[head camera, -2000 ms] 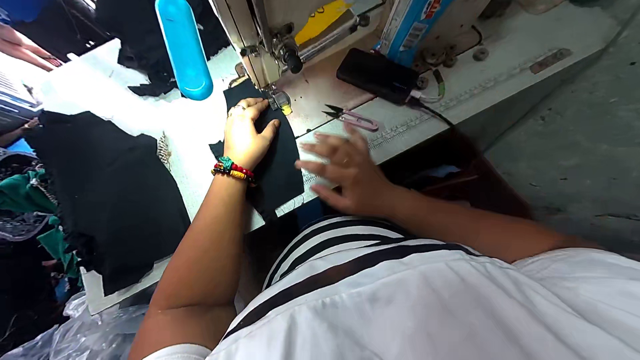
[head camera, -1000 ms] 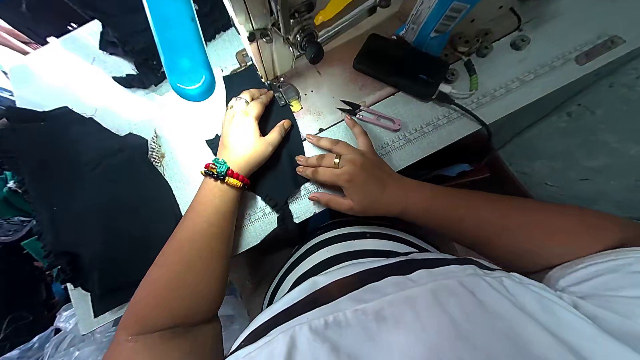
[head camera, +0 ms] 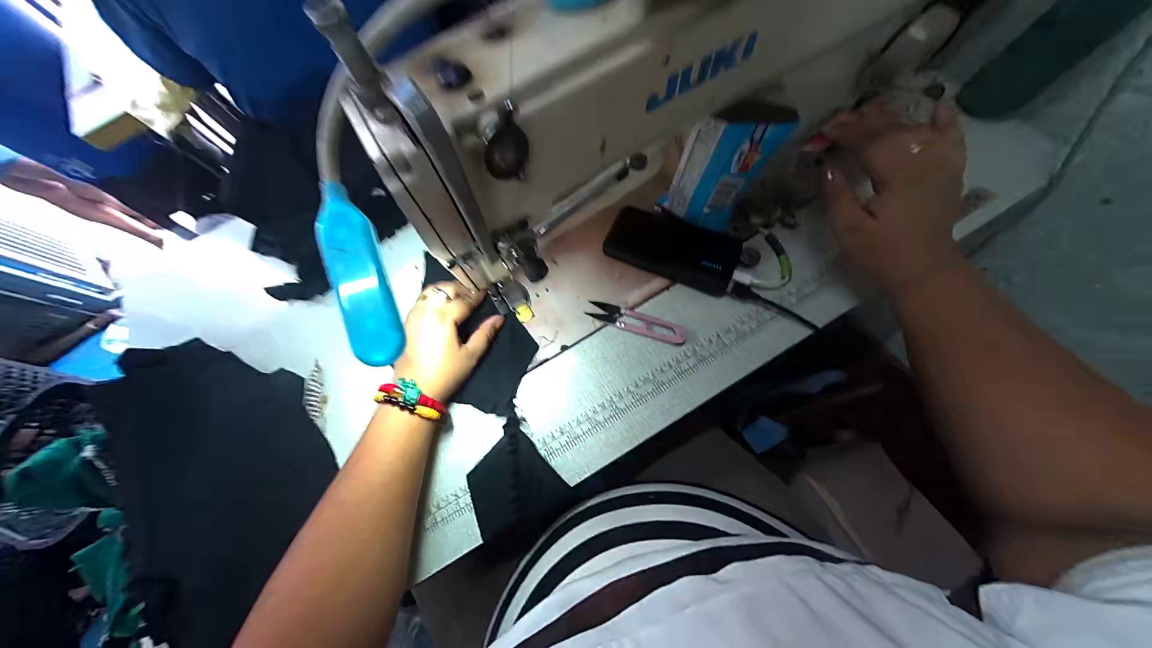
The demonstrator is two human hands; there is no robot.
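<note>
Beside the presser foot of a Juki sewing machine (head camera: 576, 117), my left hand (head camera: 441, 337) lies on black fabric (head camera: 499, 369), pressing it flat with the fingers apart. The fabric runs under the needle area and hangs over the table's front edge. My right hand (head camera: 900, 184), slightly blurred, is at the machine's right end near the handwheel; whether its fingers grip anything is unclear. Pink-handled thread snips (head camera: 637, 322) lie on the table right of the needle. A black power bank or phone (head camera: 670, 250) with a cable rests against the machine's base.
A blue and white box (head camera: 729, 171) stands behind the black device. A blue plastic lamp-like piece (head camera: 360, 279) hangs left of the needle. More black fabric (head camera: 216, 477) covers the left side. Another person's arm (head camera: 81, 202) is at the far left. A measuring scale runs along the table's front.
My right hand has moved from beside the fabric, near the snips, to the right end of the machine. My left hand remains on the fabric. The view has shifted to show more of the machine.
</note>
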